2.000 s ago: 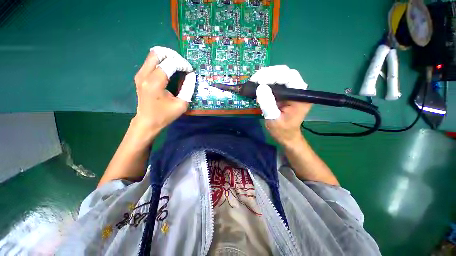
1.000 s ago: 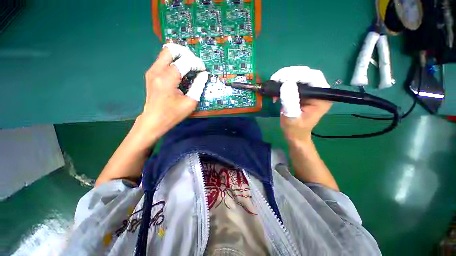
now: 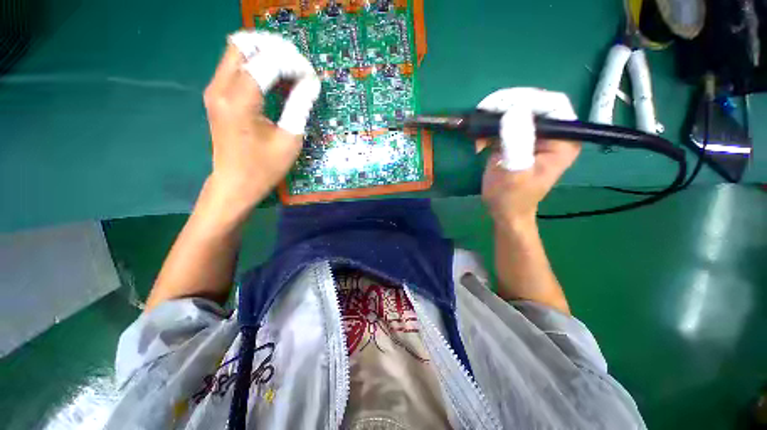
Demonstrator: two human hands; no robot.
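Note:
The green circuit board panel (image 3: 343,109) lies on an orange fixture (image 3: 427,143) in front of me, with a bright glare on its near part. My right hand (image 3: 526,147), with white finger cots, grips the black soldering iron (image 3: 559,128). Its metal tip points left, over the panel's right edge; I cannot tell if it touches. My left hand (image 3: 256,113), also in white finger cots, is at the panel's left side, thumb and fingers curled towards each other. Whether it holds a thin wire or anything else cannot be made out.
White-handled cutters (image 3: 624,88) lie at the right, below a reel (image 3: 681,17) cut by the top edge. A small black device (image 3: 721,138) with a bright strip is at the far right. The iron's cord (image 3: 681,172) loops right of my right hand. The bench edge runs near me.
The fixture and panel appear further left in the picture. My left hand has moved left and up, uncovering more of the panel. The iron's tip has moved up and right relative to the panel.

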